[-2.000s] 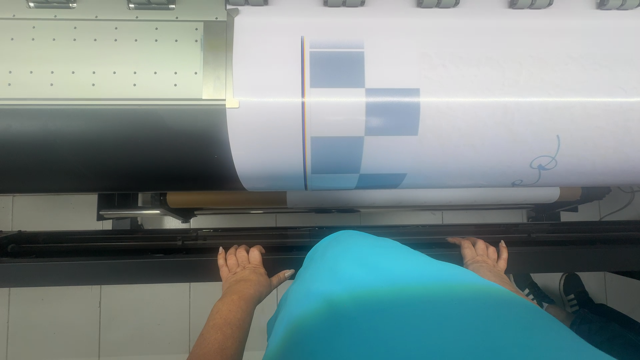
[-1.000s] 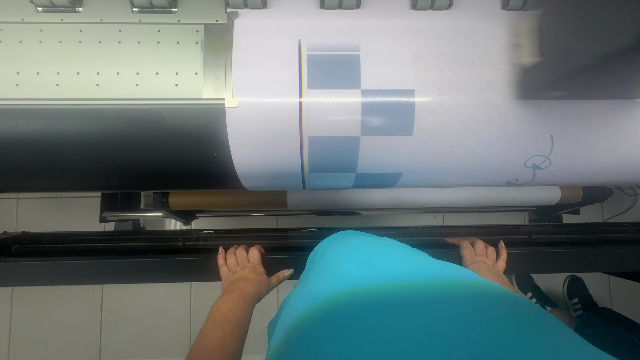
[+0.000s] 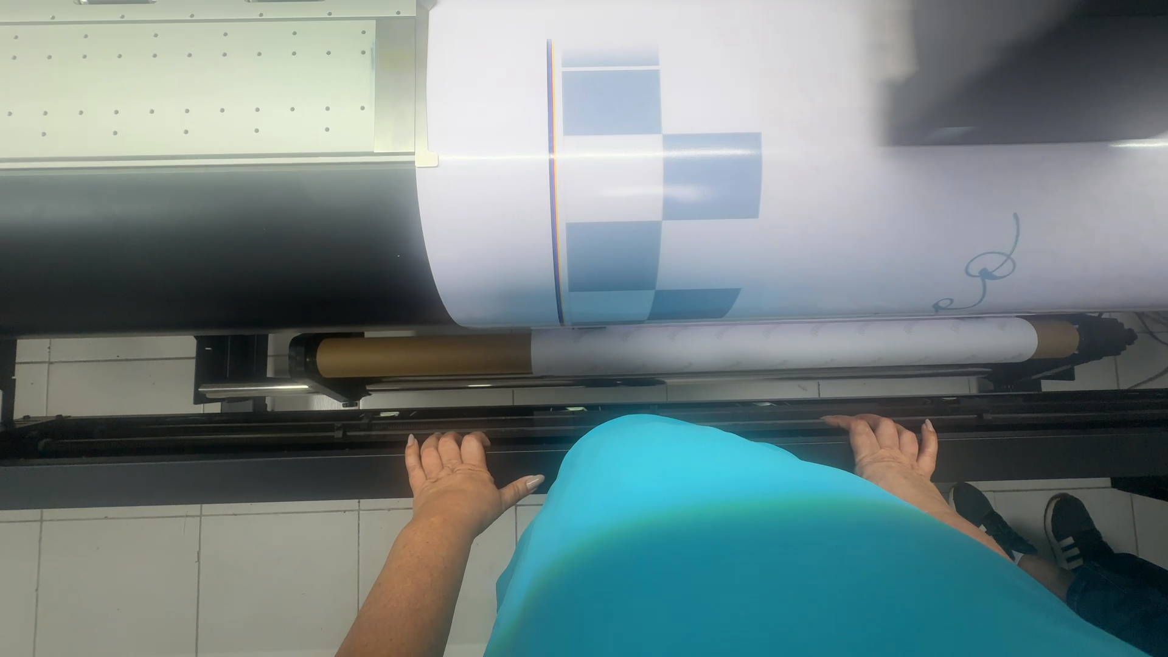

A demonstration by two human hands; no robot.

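My left hand (image 3: 453, 484) rests palm-down on the black front rail (image 3: 228, 482) of a large-format printer, its fingers over the top edge and thumb out to the side. Further right along the same rail lies my right hand (image 3: 890, 449), fingers spread on the edge. Neither hand shows anything held. Beyond the rail, a white printed sheet (image 3: 821, 201) with blue checks and a curly line curves down over the printer's front. Below it a take-up roll (image 3: 776, 347) on a brown cardboard core (image 3: 420, 356) carries wound white material.
A pale perforated platen (image 3: 182, 82) and a dark curved panel (image 3: 201, 246) are at the left. The blurred dark carriage (image 3: 1031, 73) covers the upper right of the sheet. A person's shoes (image 3: 1077, 529) stand on the tiled floor (image 3: 274, 584) at lower right.
The dark carriage, absent from view two seconds ago, has come in over the sheet at the upper right and reaches slightly further left than one second ago. Both hands have stayed on the rail.
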